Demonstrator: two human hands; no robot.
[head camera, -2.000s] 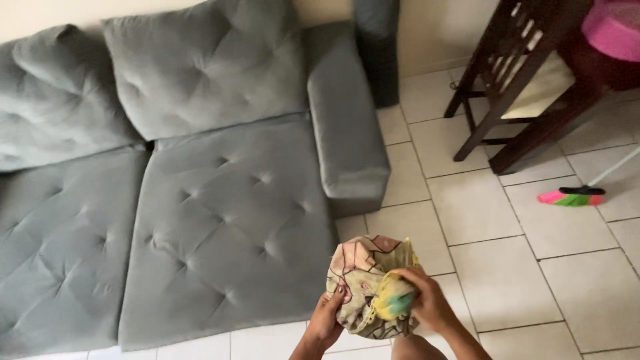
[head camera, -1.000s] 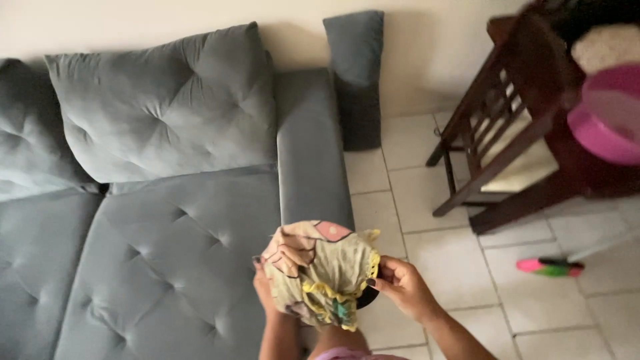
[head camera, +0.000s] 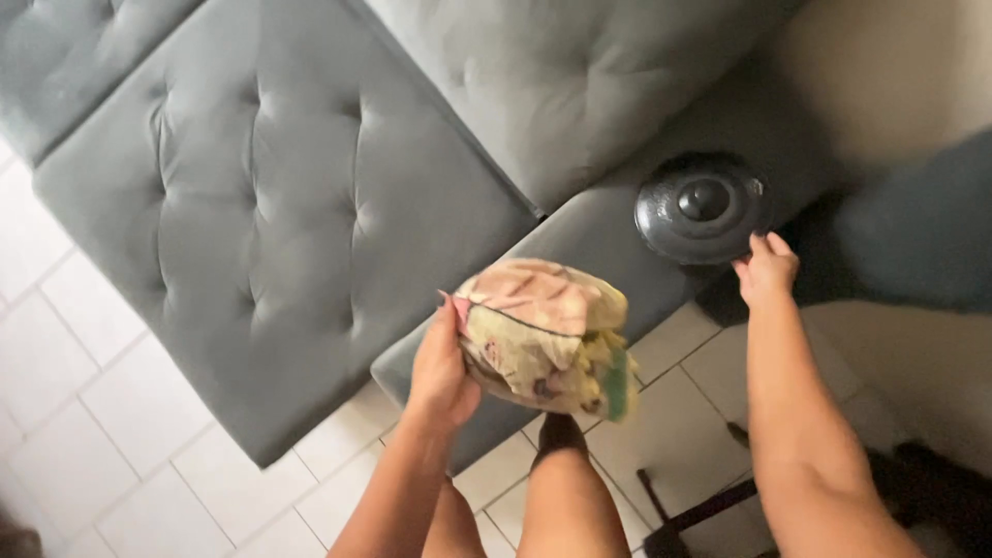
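Observation:
My left hand (head camera: 448, 368) grips the left side of a bunched, patterned cloth (head camera: 535, 333) with pale yellow, pink and green areas and a frilled yellow edge. What may lie inside the cloth is hidden. At the right, my right hand (head camera: 766, 267) pinches the rim of a round dark lid (head camera: 701, 208) with a central knob. The lid is over the sofa's armrest; whether it touches the armrest cannot be told.
A grey tufted sofa (head camera: 256, 201) fills the left and middle, with a back cushion (head camera: 566, 70) above. Pale floor tiles (head camera: 147, 418) show below. Dark metal bars (head camera: 709, 504) stand at the lower right, near my legs (head camera: 570, 496).
The view has turned and come closer to the armrest. My right hand has left the cloth and now holds the dark lid out to the right. My left hand still holds the cloth.

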